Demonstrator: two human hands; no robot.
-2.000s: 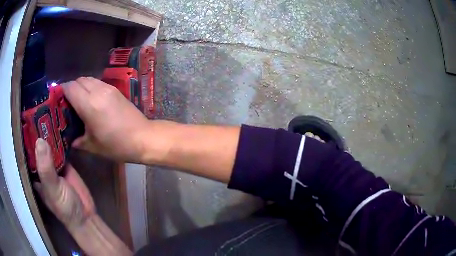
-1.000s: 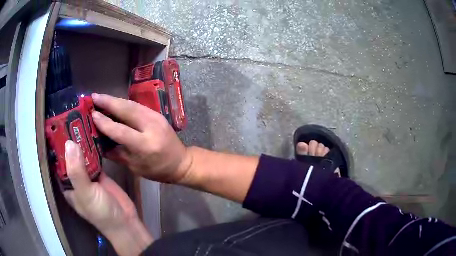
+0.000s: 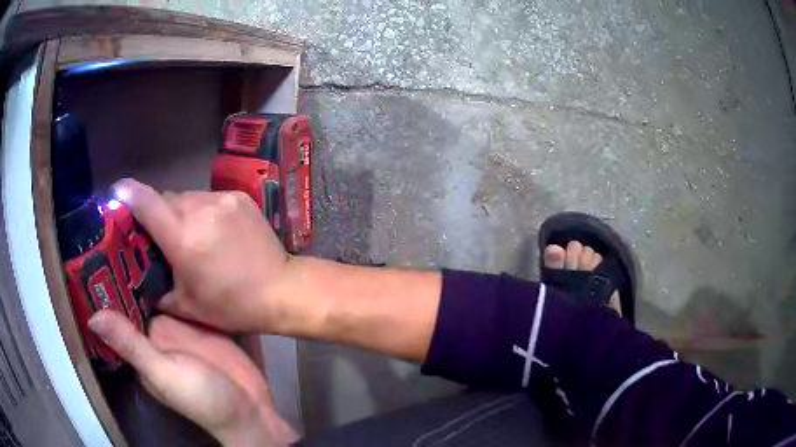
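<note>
A red and black cordless drill (image 3: 100, 297) lies along the left inside of a brown plywood frame (image 3: 179, 50), its dark chuck end toward the frame's top left corner. Its small work light is lit. My right hand (image 3: 223, 253) is closed around the drill's grip, a finger near the light. My left hand (image 3: 188, 371) is at the drill's rear, thumb on the housing; its other fingers are partly hidden. The red battery pack (image 3: 297, 183) shows beyond my right hand, over the frame's right side. The bit tip cannot be made out.
A white edge strip (image 3: 39, 262) runs down the frame's left side. Concrete floor (image 3: 463, 131) with a crack lies to the right. My sandalled foot (image 3: 593, 266) stands on it at the right. A dark board edge shows at the top right rim.
Since one second ago, the drill and my hands have shifted lower and slightly left in view, and the frame has shifted left too. Both hands remain on the drill; its light looks brighter.
</note>
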